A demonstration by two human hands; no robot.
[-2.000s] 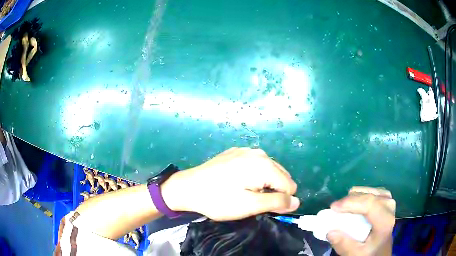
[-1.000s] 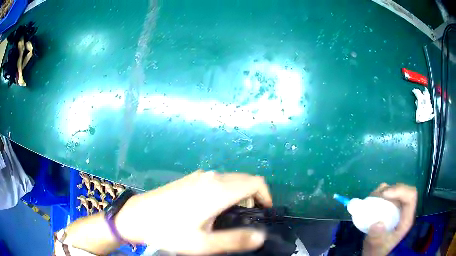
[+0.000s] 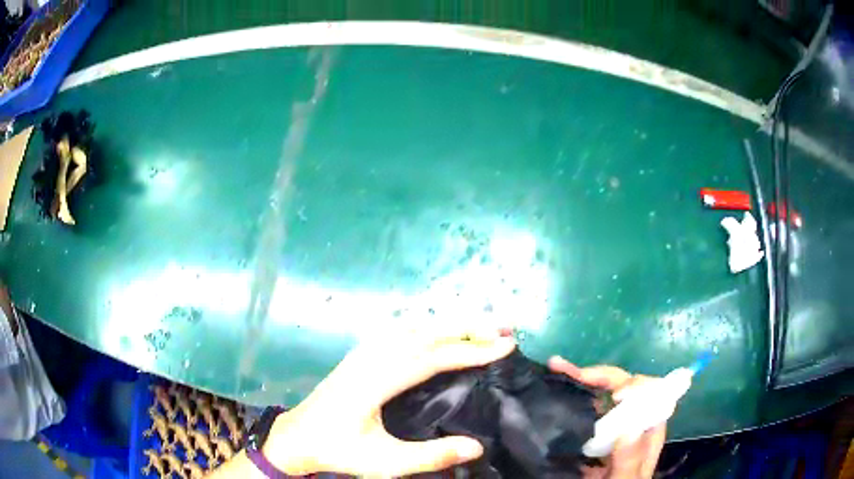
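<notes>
A black, glossy, layered figure assembly (image 3: pixel 510 416) is at the bench's near edge, low in the picture. My left hand (image 3: pixel 379 412) holds it from the left, thumb below and fingers above. My right hand (image 3: pixel 632 388) is at its right side and holds a white glue bottle (image 3: pixel 641 412), whose blue tip points up and to the right, away from the black piece. The right fingers reach the black piece's edge; the bottle and the piece hide part of the fingers. The lower part of the piece is dark and hard to make out.
On the green bench (image 3: pixel 403 178), a black clump with tan limbs (image 3: pixel 67 178) lies far left. A red item (image 3: pixel 726 198) and white crumpled tissue (image 3: pixel 743 243) lie by the clear box (image 3: pixel 815 281). A blue crate (image 3: pixel 140 421) of tan parts is below the edge.
The glue tip has left the black piece and now points up-right. My right hand has come back to the piece with the bottle. The view has shifted, showing the bench's far white strip.
</notes>
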